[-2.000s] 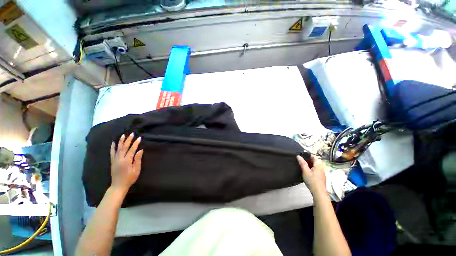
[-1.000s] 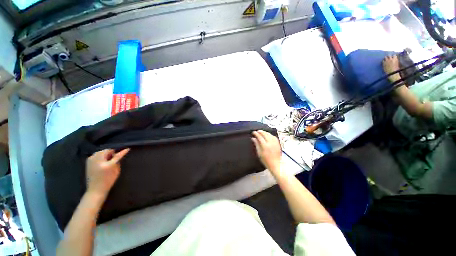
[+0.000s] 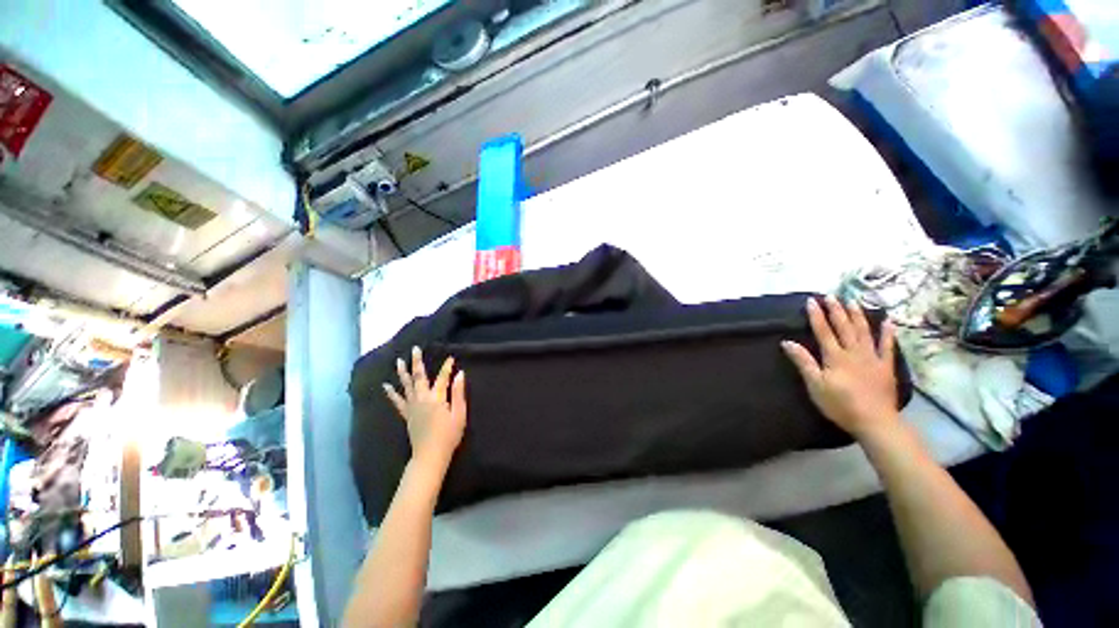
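Black-brown trousers (image 3: 614, 405) lie drawn along a padded arm above the white pressing table. A raised seam runs lengthwise near the upper side of the leg. Bunched cloth rises behind it at the middle. My left hand (image 3: 430, 402) lies on the left part of the leg, fingers spread, just below the seam. My right hand (image 3: 849, 368) lies spread on the right end of the leg, fingertips at its upper edge. Neither hand visibly grips the cloth. The padded arm is hidden under the trousers.
A blue post with a red label (image 3: 498, 202) stands behind the trousers. The steam iron (image 3: 1037, 301) rests at the right, beside crumpled whitish cloth (image 3: 920, 294). Another white pressing table (image 3: 982, 117) is at the upper right. Cluttered shelving (image 3: 215, 491) is at the left.
The view has swung left. My left hand has opened from its bent-finger hold into a flat spread. My right hand has flattened on the leg's right end. The seam lies straighter.
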